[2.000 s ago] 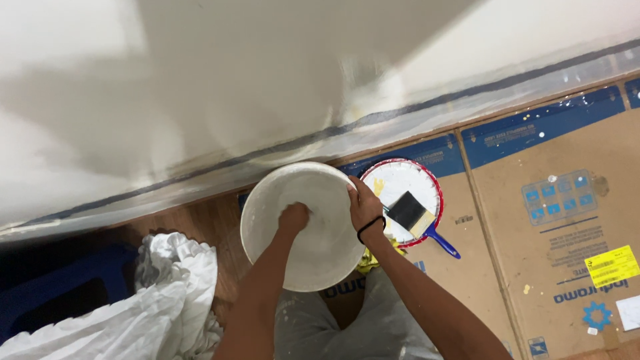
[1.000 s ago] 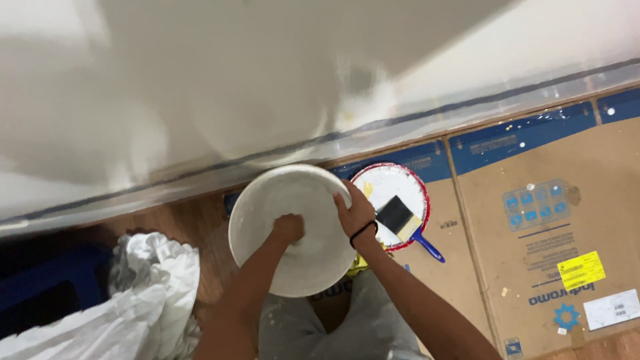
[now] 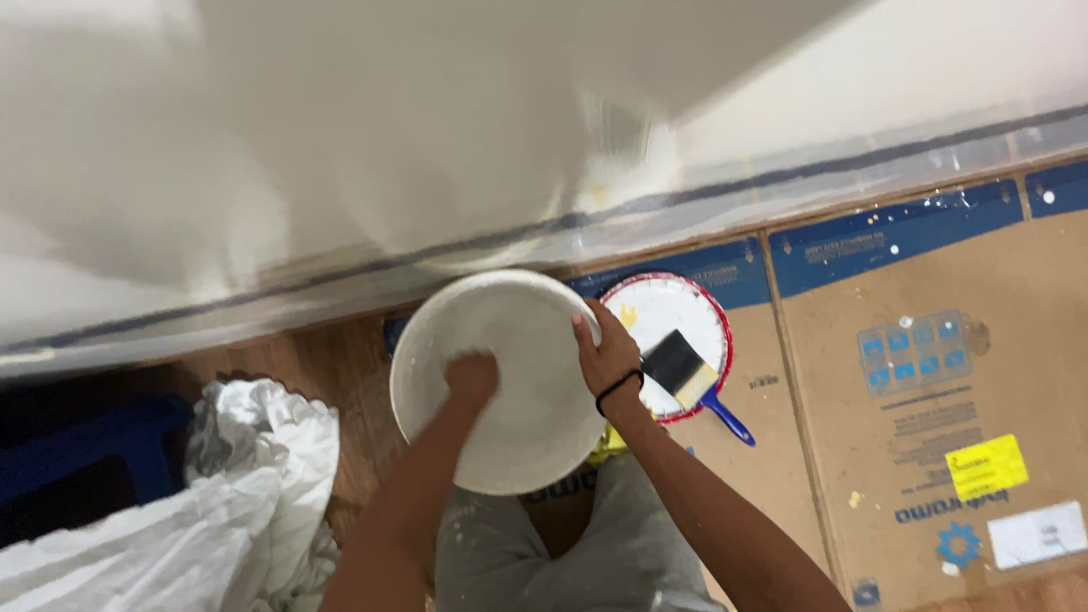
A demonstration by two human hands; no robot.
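Note:
A white plastic bucket [image 3: 535, 425] stands between my knees, its round mouth facing up, with a pale inside. My left hand [image 3: 473, 378] is down inside it, blurred, its fingers hidden, so whether it holds anything does not show. My right hand [image 3: 608, 357] grips the bucket's right rim, thumb and fingers over the edge, a black band round the wrist. Just right of that hand, a paintbrush [image 3: 676, 365] with dark bristles and a blue handle lies across a white, paint-smeared lid [image 3: 654, 306] with a red rim.
Flattened cardboard [image 3: 833, 357] with printing and paint spots covers the floor at right. A white wall [image 3: 382, 127] with a dark line near its base runs across the top. White cloth [image 3: 255, 501] lies at lower left beside a blue plastic stool [image 3: 144, 442]. Something yellow [image 3: 610, 444] sits under the bucket's right side.
My left hand has shifted about inside the bucket. The right hand remains on the rim, and the brush still lies on the lid.

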